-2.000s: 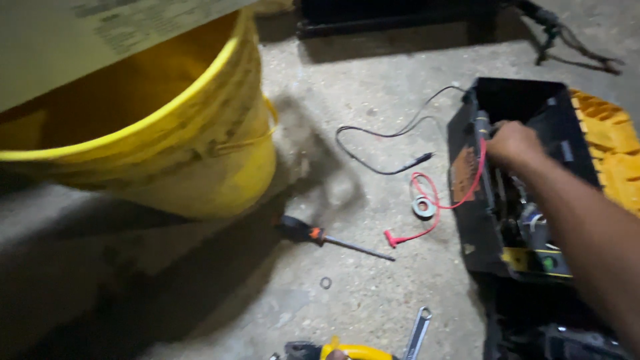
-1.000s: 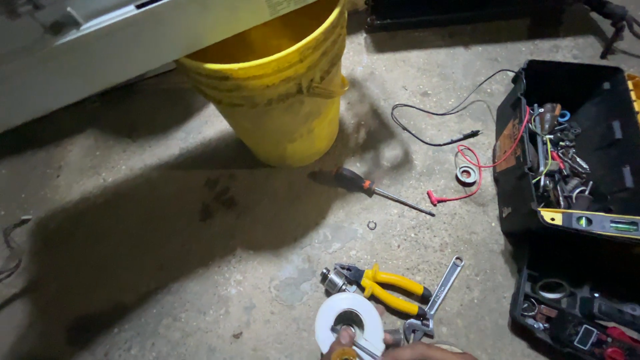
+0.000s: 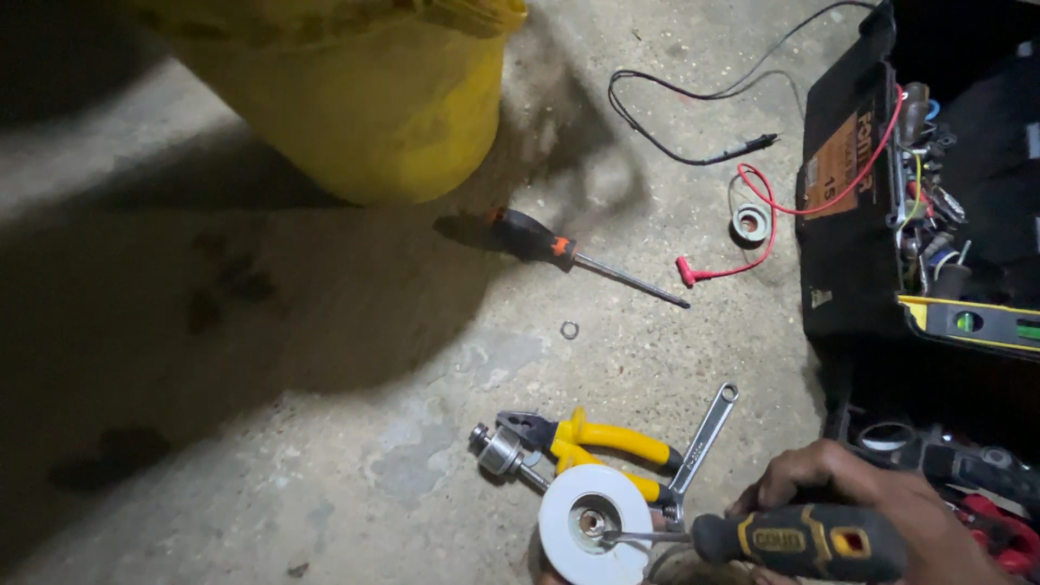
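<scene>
My right hand (image 3: 861,496) grips a black and yellow screwdriver (image 3: 800,540) at the lower right. Its shaft reaches left, and the tip is in the central recess of a round white plastic part (image 3: 556,524). Little of my left hand (image 3: 548,569) shows; its fingers are around the lower edge of that part. Combination pliers with yellow handles (image 3: 626,439), an adjustable wrench (image 3: 707,435) and a cylindrical metal piece with a shaft (image 3: 500,451) lie on the floor just above the white part.
A yellow bucket (image 3: 390,122) stands at the upper left. An orange-black screwdriver (image 3: 532,236), a small metal ring (image 3: 569,330), black (image 3: 699,161) and red test leads (image 3: 751,264) and a small round ring-shaped part (image 3: 750,223) lie on the concrete. The open black toolbox (image 3: 845,284) is at right.
Two seconds ago a hand reached into the toolbox; it is now at the lower right with the screwdriver on the white part. The view has shifted down and closer.
</scene>
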